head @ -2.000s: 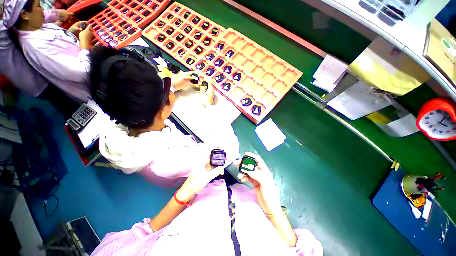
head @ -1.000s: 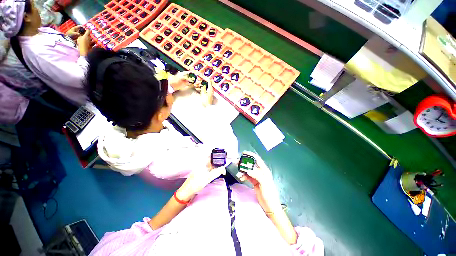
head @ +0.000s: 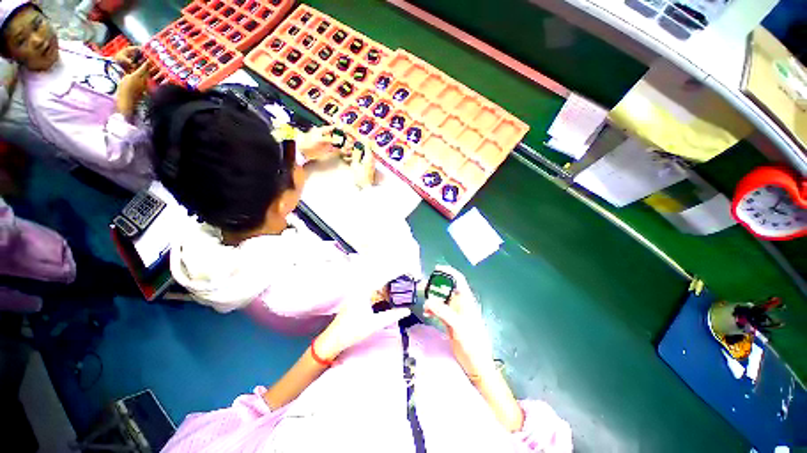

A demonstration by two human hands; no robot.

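My left hand (head: 354,326) holds a smartwatch unit (head: 402,290) with a purple-white lit screen facing up, above my lap. My right hand (head: 458,314) holds another smartwatch unit (head: 440,286) with a green and white screen, close to the right of the first. The two units are side by side with a small gap between them. My fingers grip their lower edges and sides, and the undersides are hidden.
An orange-red compartment tray (head: 460,115) with dark watches lies ahead on the green bench (head: 566,292), beside a white paper slip (head: 475,236). A neighbouring worker (head: 217,168) sits at left. A blue mat (head: 708,380), pen pot (head: 731,320) and red alarm clock (head: 772,205) are at right.
The watch in my left hand has moved slightly right and tilted, nearer the other one. My right hand is nearly still. The far worker at left has turned the head up.
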